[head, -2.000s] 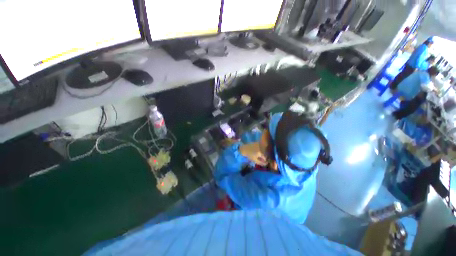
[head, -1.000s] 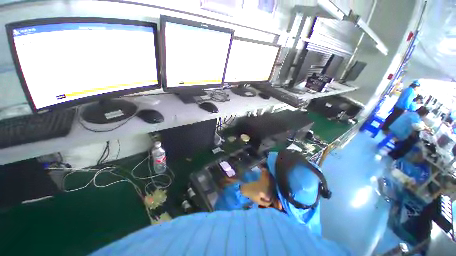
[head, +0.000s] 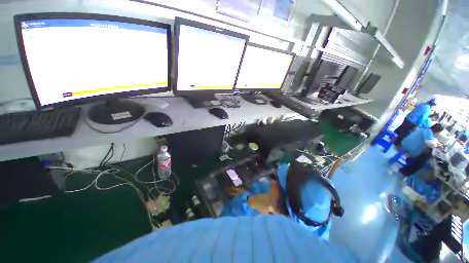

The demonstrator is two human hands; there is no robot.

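Neither of my hands is in the picture; only the front of my blue striped smock shows at the bottom edge. Nearest in front lies a dark tray on the green bench mat. A phone with a lit pale pinkish screen lies on the tray. A seated person in a blue smock and cap bends over the tray's right side, with a hand near it. What that hand does is blurred.
A clear bottle stands upright left of the tray. Pale cables run to small pale blocks. Monitors, a black keyboard and black mice are on the raised shelf. More people are at the far right.
My view has tilted up from the first frame, so the monitors show more fully, then shifted slightly left. The seated person's head now sits lower in the picture. The lit phone stays on the tray.
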